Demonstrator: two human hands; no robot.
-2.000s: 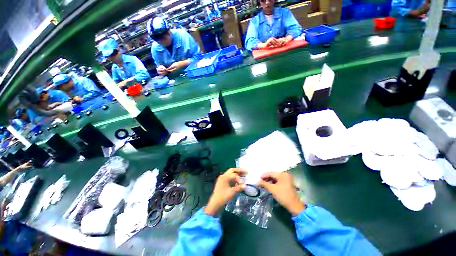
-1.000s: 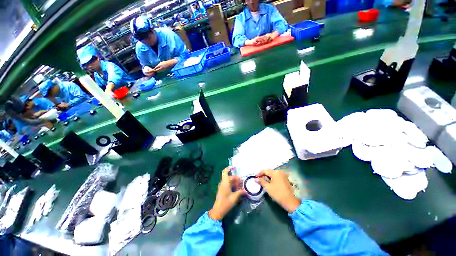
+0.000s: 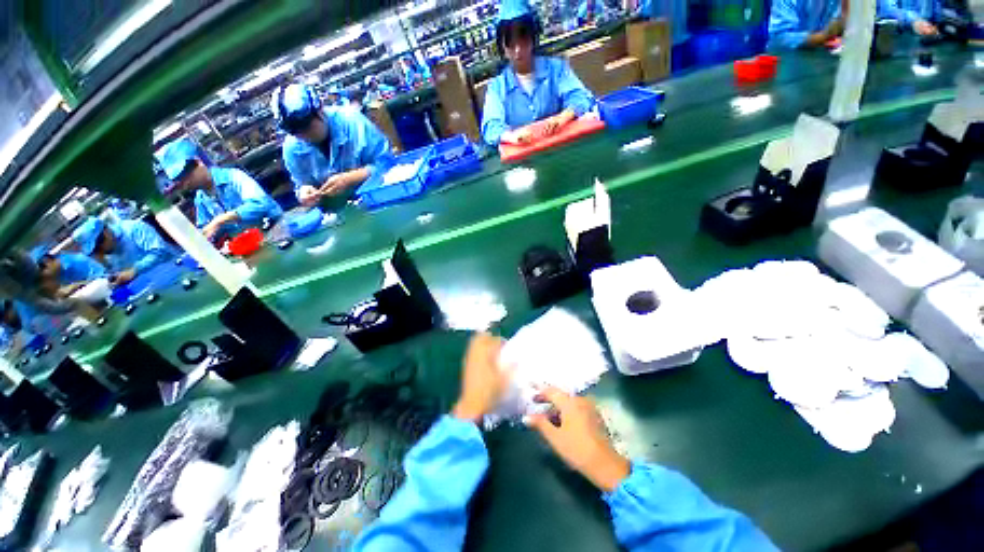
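My left hand [image 3: 482,377] is blurred at the left edge of the whitish stack of polybags [image 3: 559,350]. My right hand [image 3: 581,433] is at the stack's near edge, its fingertips bent around a small dark spot I cannot identify. Clear, shiny plastic shows between the hands; whether either hand grips it cannot be told. Black rings [image 3: 340,477] lie in a tangled heap to the left. White round pieces [image 3: 836,356] overlap in a loose heap at right. No ring or disc shows clearly between my hands.
White block with a hole [image 3: 647,340] stands right of the stack. Open black boxes [image 3: 399,313] line the bench beyond, with a shiny whitish patch [image 3: 472,309] beside one. Bagged parts [image 3: 173,474] lie at left. More white blocks [image 3: 890,259] stand at right. Workers sit across the line.
The ring and white disc seen between my hands no longer show there. My hands have shifted to the stack's near left side. A larger shiny patch shows beyond my left hand. The view has shifted.
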